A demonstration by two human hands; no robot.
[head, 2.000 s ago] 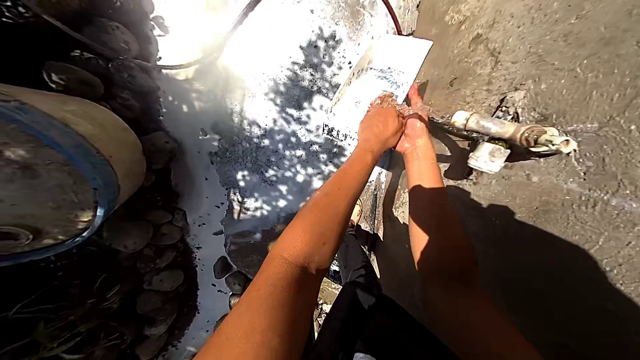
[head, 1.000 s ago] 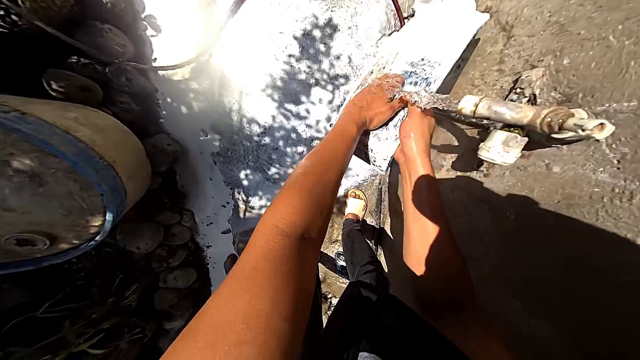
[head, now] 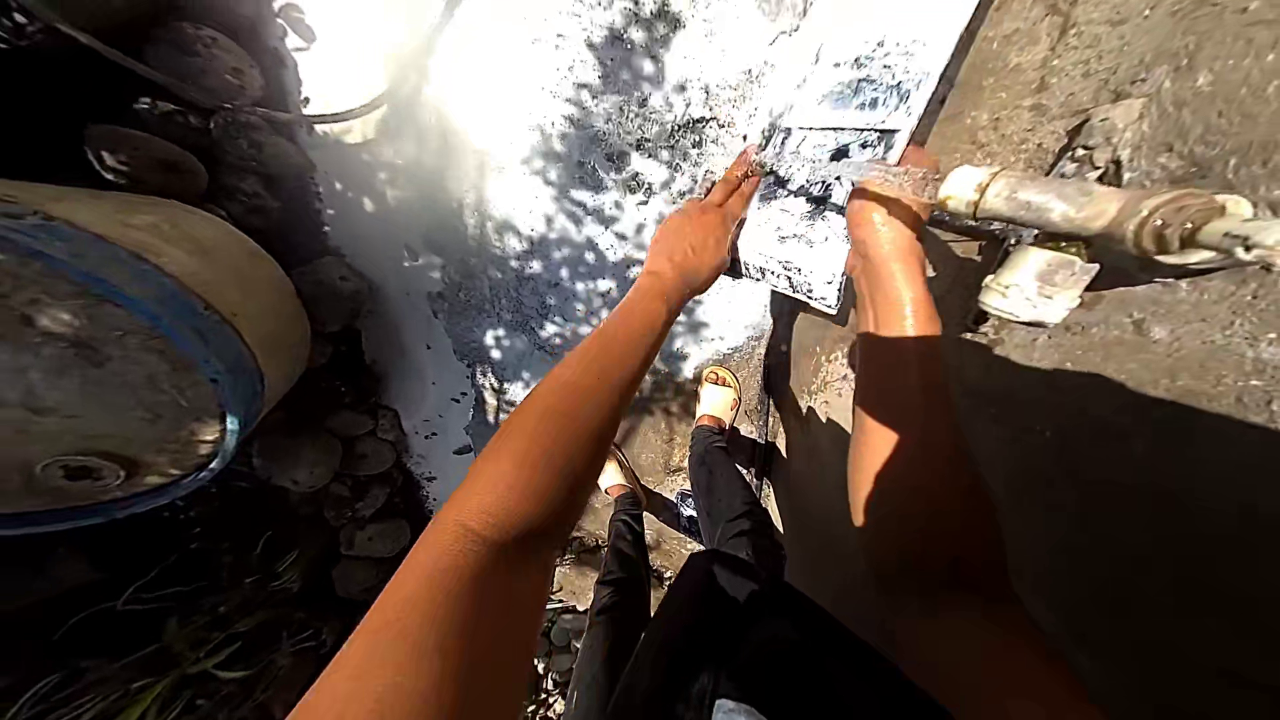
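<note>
A wet white rectangular panel (head: 800, 240), streaked with dark marks, slants at the upper middle of the head view. Water runs sideways onto it from a pipe with a worn plastic tap (head: 1060, 205) at the right. My left hand (head: 700, 235) lies at the panel's left edge, fingers stretched toward the water; whether it touches the panel is not plain. My right hand (head: 890, 215) is at the panel's right edge, just left of the pipe's mouth, with its fingers partly hidden by the water and the panel.
On the left stands a round drum (head: 240, 290) with a blue rim, beside dark rounded stones (head: 145, 160). A hose (head: 340, 115) curves at the upper left. Below my hands are my sandalled feet (head: 718, 395) on wet ground. A whitish block (head: 1038, 285) sits under the pipe.
My hands were close together on the panel two seconds ago; now they are apart at its two sides. The panel shows farther up and right, and the water falls across its lower part.
</note>
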